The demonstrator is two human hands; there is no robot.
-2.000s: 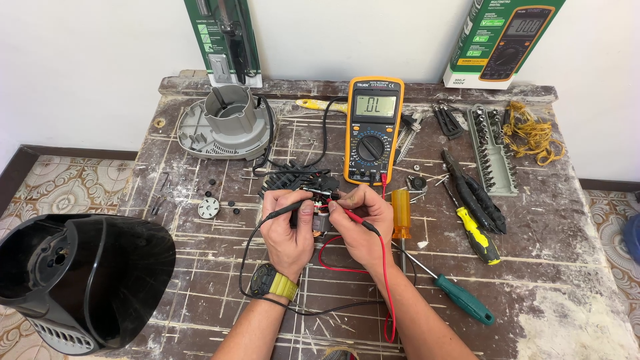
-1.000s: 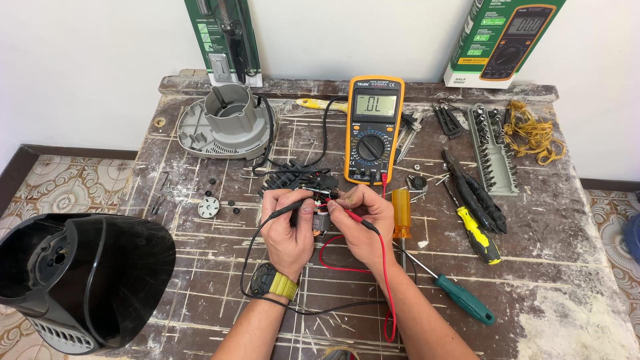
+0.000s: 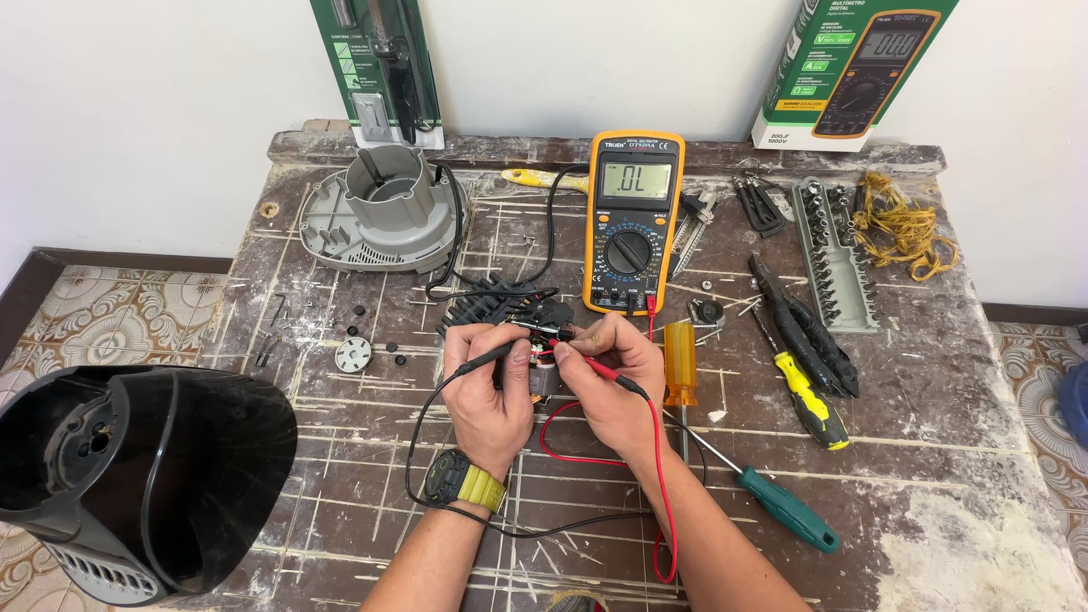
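Near the middle of the scored wooden table, my left hand (image 3: 490,399) grips the black test probe (image 3: 486,357), and my right hand (image 3: 614,382) grips the red test probe (image 3: 599,368). Both tips point in at a small electric motor assembly (image 3: 544,378) with wires and a black part between my fingers; whether they touch metal is too small to tell. Behind my hands, the orange digital multimeter (image 3: 631,225) lies face up and its display reads ".0L". Its red and black leads loop around my wrists.
A black appliance housing (image 3: 170,484) stands at left, a grey plastic base (image 3: 387,212) behind it. To the right lie an amber-handled screwdriver (image 3: 681,365), a green-handled screwdriver (image 3: 790,510), a yellow-black screwdriver (image 3: 809,399), black-handled pliers (image 3: 803,327) and a socket-and-bit tray (image 3: 837,263).
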